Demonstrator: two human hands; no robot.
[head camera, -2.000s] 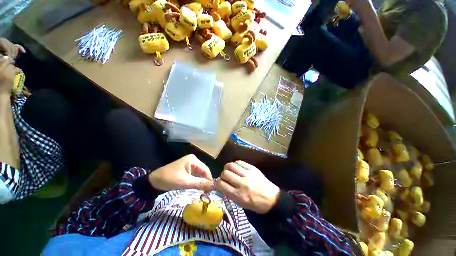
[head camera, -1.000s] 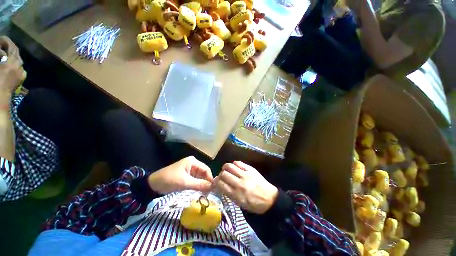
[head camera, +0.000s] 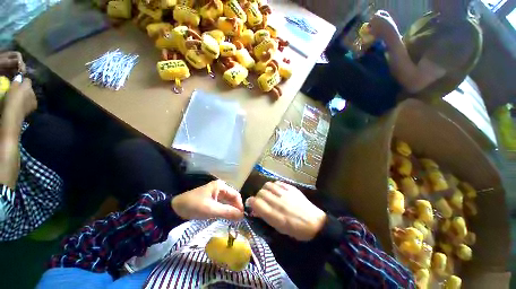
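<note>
A yellow plush keychain lies on the striped apron over my lap, its small dark ring upward. Whether a clear bag is around it is hard to tell. My left hand is just above it, thumb and fingers pinched near the plush's top end. My right hand is beside it, fingers curled, fingertips close to the left ones. Something small and thin shows between the fingertips, too small to name surely. A stack of clear bags lies at the table's near corner.
Loose plush keychains are heaped on the table. White ties lie on the table and low carton. A large carton at right holds bagged plush keychains. Other people sit at left and far right.
The view has tilted up and shifted a little, showing more of the heap. My right hand has turned flatter, with a small gap now between the hands. The plush stays on my lap.
</note>
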